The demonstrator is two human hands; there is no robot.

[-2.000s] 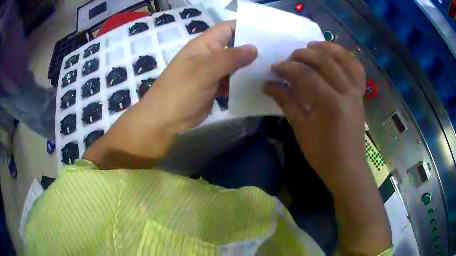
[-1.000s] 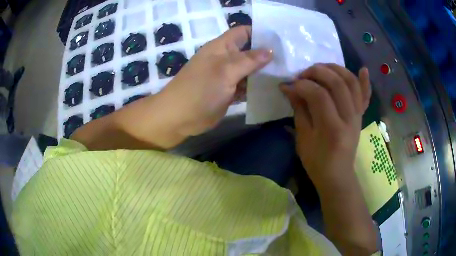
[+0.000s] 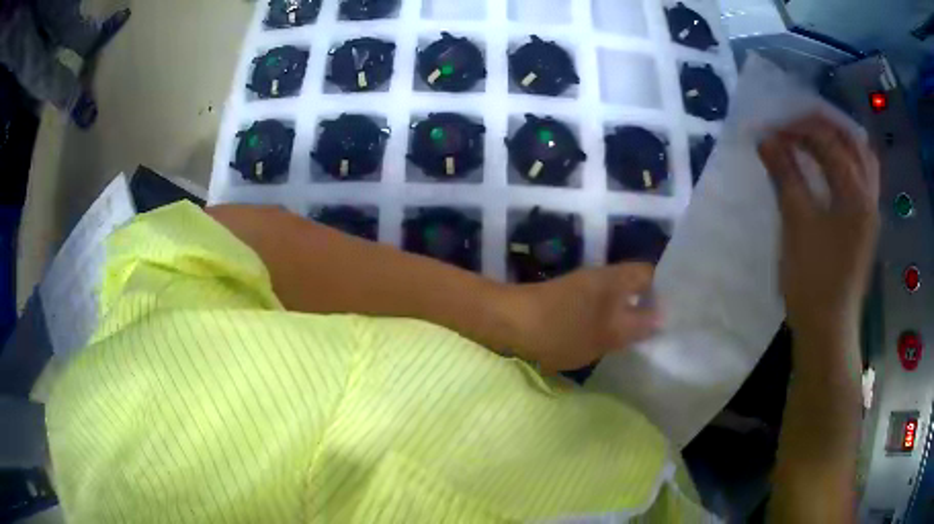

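A white paper sheet [image 3: 717,256] is held up between my two hands at the right of the white foam tray [image 3: 399,189]. My left hand [image 3: 599,312] grips the sheet's lower left edge, low over the tray. My right hand [image 3: 824,194] is blurred and is at the sheet's upper right part. Round black assemblies [image 3: 448,146] sit in the tray's square pockets, each with a pale tab, several with a green dot. Some pockets at the back are empty. My left forearm hides part of the front rows.
The steel control panel [image 3: 889,389] runs down the right, with a red button [image 3: 909,350], a green button [image 3: 902,205] and a lit red display [image 3: 903,434]. A person's legs [image 3: 46,51] show at the upper left. White paper [image 3: 87,261] lies at the left.
The view has turned towards the tray. My hands have moved apart, with my left hand lower and my right hand higher, and the sheet now shows longer and tilted between them.
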